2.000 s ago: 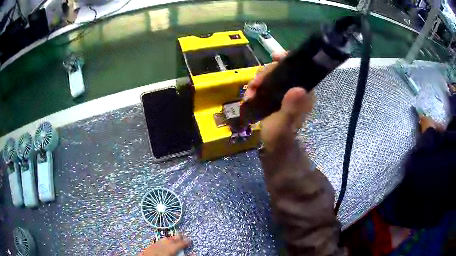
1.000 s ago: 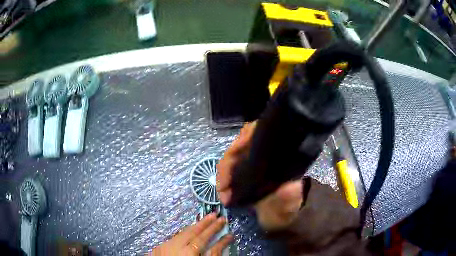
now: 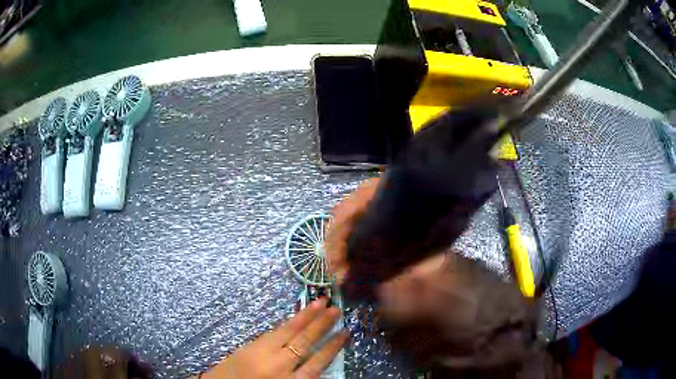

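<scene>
A pale blue-green handheld fan (image 3: 305, 248) lies on the silvery sheet at bottom centre, its round slatted head away from me. My left hand (image 3: 285, 348), with a ring, rests its fingers on the fan's handle and neck, where small dark parts show. My right hand (image 3: 356, 237) is wrapped around a thick black electric screwdriver (image 3: 430, 200), tilted over the fan's right side. The hand and driver are partly blurred. The driver's tip is hidden, so I cannot tell whether it touches the fan.
A yellow screw feeder (image 3: 467, 74) with a red display stands behind the driver, a smartphone (image 3: 350, 111) to its left. A yellow-handled screwdriver (image 3: 520, 259) lies right. Three fans (image 3: 111, 166) stand in a row at left, another (image 3: 46, 281) below. The green conveyor (image 3: 178, 33) runs behind.
The driver has moved from the feeder to above the fan with my right hand. My left hand stays at the fan's handle. The view has shifted, bringing the yellow-handled screwdriver into sight.
</scene>
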